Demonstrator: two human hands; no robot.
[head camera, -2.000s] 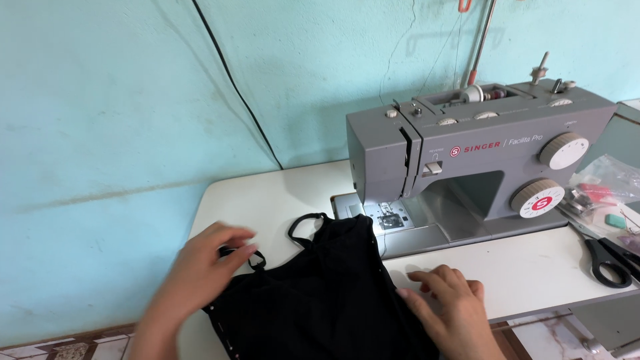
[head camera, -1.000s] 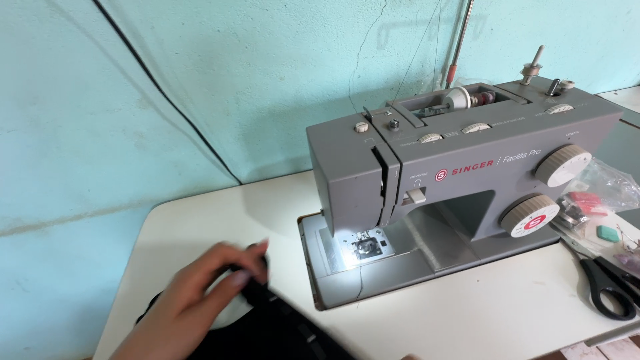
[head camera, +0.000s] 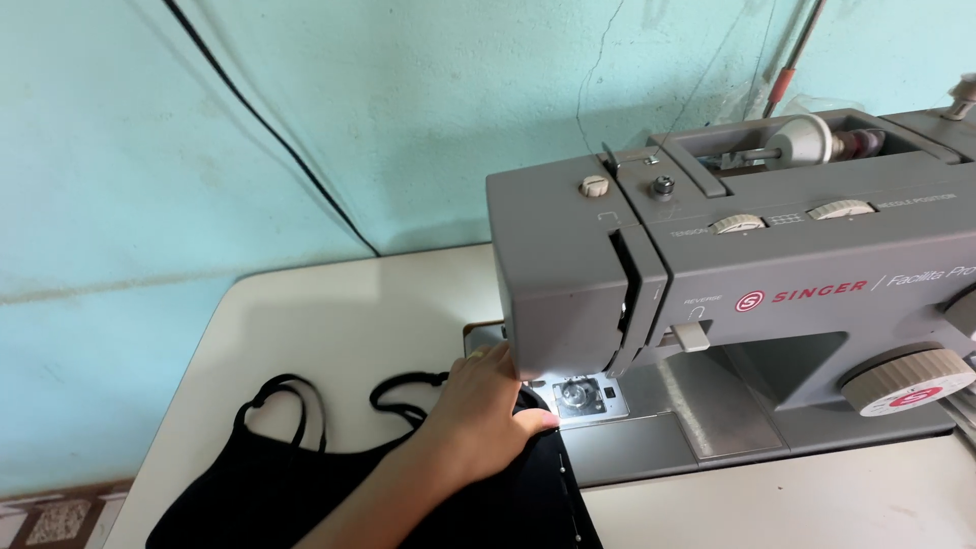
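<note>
A black strapped garment (head camera: 488, 503) lies over the front of the white table, its two thin straps looped toward the back. Pins with pale heads run along its right edge. My left hand (head camera: 488, 419) grips the top right corner of the cloth, thumb on top, just left of the lit needle plate. The grey Singer sewing machine (head camera: 579, 267) stands right of this hand, and its head hides some of the fingertips. A clear bobbin cover (head camera: 581, 396) shows in the plate. My right hand is out of view.
The white table top (head camera: 328, 320) reaches back to a turquoise wall, where a black cable (head camera: 259, 114) hangs. On the machine's top is a white spool holder (head camera: 801, 141) with thread. The stitch dial (head camera: 907, 381) sits at the right. A tiled surface shows at lower left.
My left hand has moved with the garment's corner to the needle plate. My right hand, on the cloth two seconds ago, has left the view. The view has moved closer to the machine.
</note>
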